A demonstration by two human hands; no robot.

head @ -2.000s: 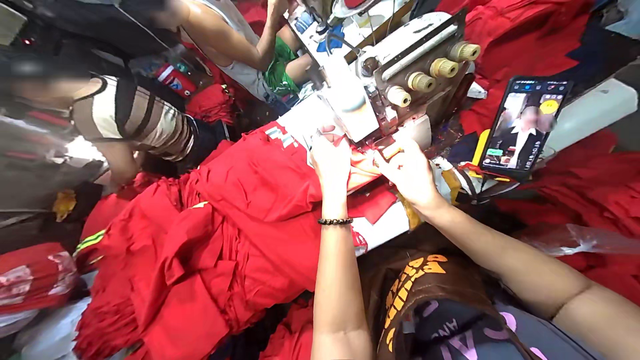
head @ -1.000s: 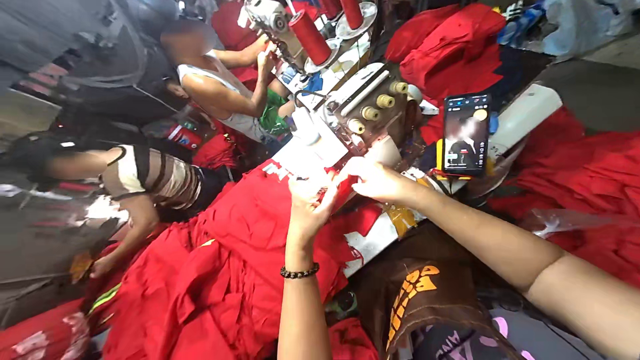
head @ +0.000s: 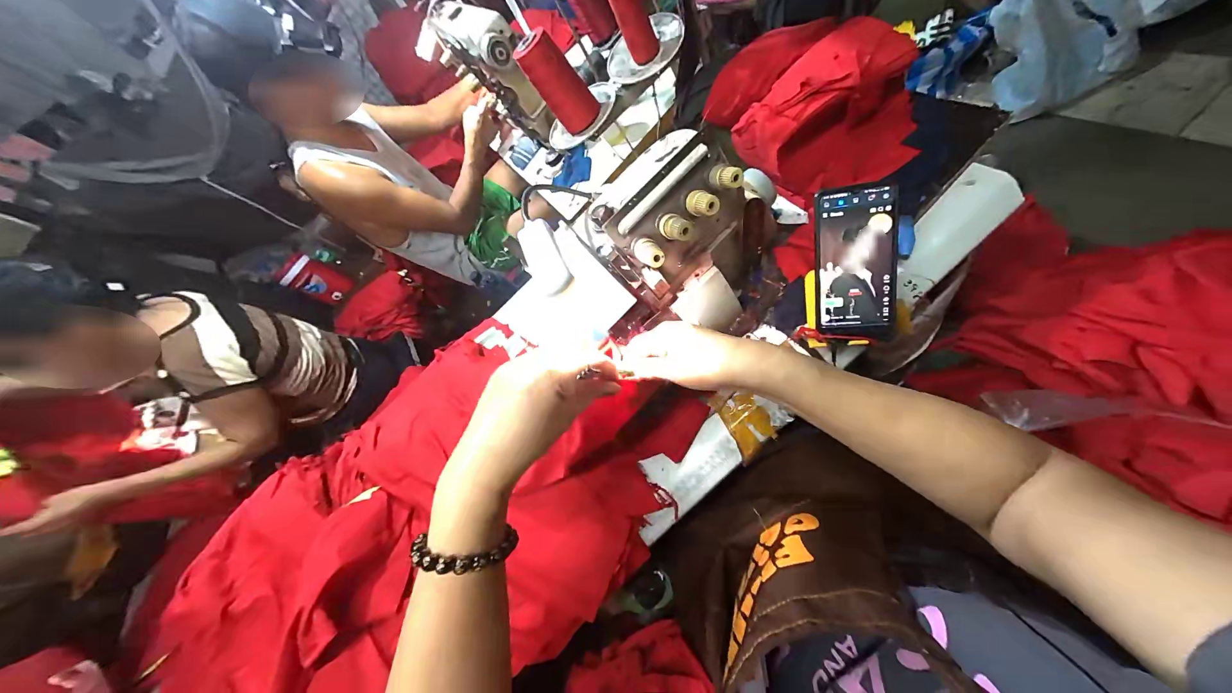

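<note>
My left hand [head: 539, 404], a beaded bracelet on its wrist, is bent with its fingertips near the front of an overlock sewing machine [head: 664, 221]. Touching or almost touching it from the right is my right hand [head: 674, 356], its fingers pinched together. Bright glare hides the fingertips, and whether cloth or thread lies between them cannot be told. Red fabric [head: 433, 462] is heaped under and left of my hands. A white plate with a glaring lamp [head: 544, 255] is beside the machine head. Cones of red thread [head: 556, 82] stand behind the machine.
A phone [head: 856, 260] with a lit screen stands right of the machine. One person [head: 385, 183] sits at another sewing machine [head: 486, 48]; a second person [head: 231, 356] is at the left with red cloth. More red fabric [head: 1107, 337] lies at the right. A brown cloth [head: 799, 539] covers my lap.
My hands have come closer together in front of the machine. Two seconds ago they were apart over the cloth. The view has shifted, bringing the thread cones into sight.
</note>
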